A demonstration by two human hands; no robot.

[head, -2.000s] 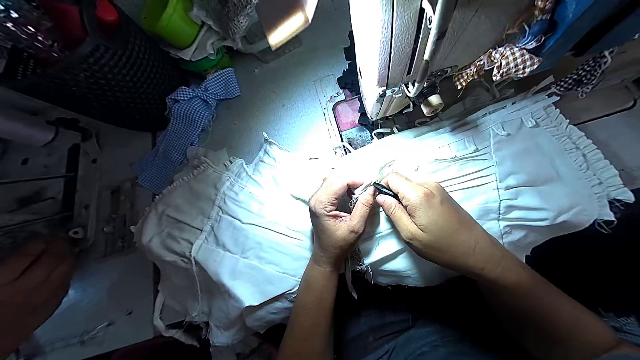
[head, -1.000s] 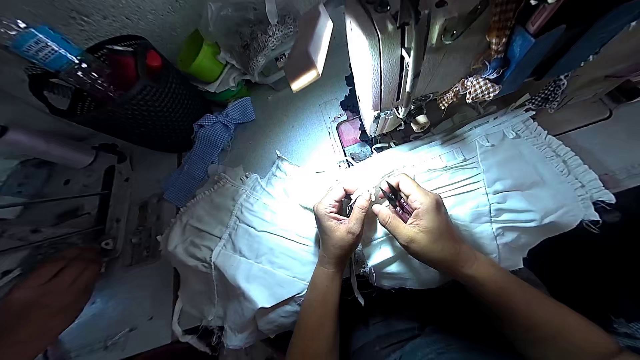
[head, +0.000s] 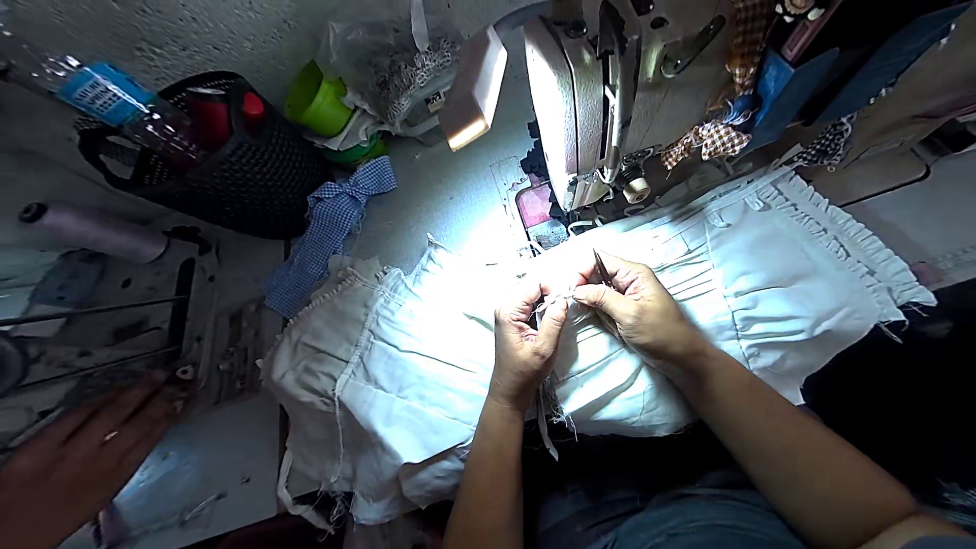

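White gathered fabric [head: 412, 396] with a ruffled edge lies across the table below the sewing machine [head: 568, 107]. Over its middle, my left hand [head: 530, 332] pinches a small bit of white cloth or thread between thumb and finger. My right hand [head: 640, 309] meets it there, thumb and fingertip on the same bit. A dark, pointed metal tool [head: 602, 271], perhaps thread snips, is tucked in my right hand with its tip pointing up. Loose threads [head: 563, 412] hang from the cloth below my hands. Glare hides detail around the fingertips.
A lamp [head: 473, 91] hangs beside the machine head. At left stand a black basket [head: 252, 168] with a plastic bottle [head: 114, 95], a green cup [head: 316, 99] and a blue checked bow [head: 332, 221]. A thread cone [head: 99, 229] and another person's hand [head: 91, 450] are at far left.
The dark tool, earlier pointing at the pinched bit, now points up within my right hand. My fingertips stay close together over the cloth. The view has shifted, showing more of the left side.
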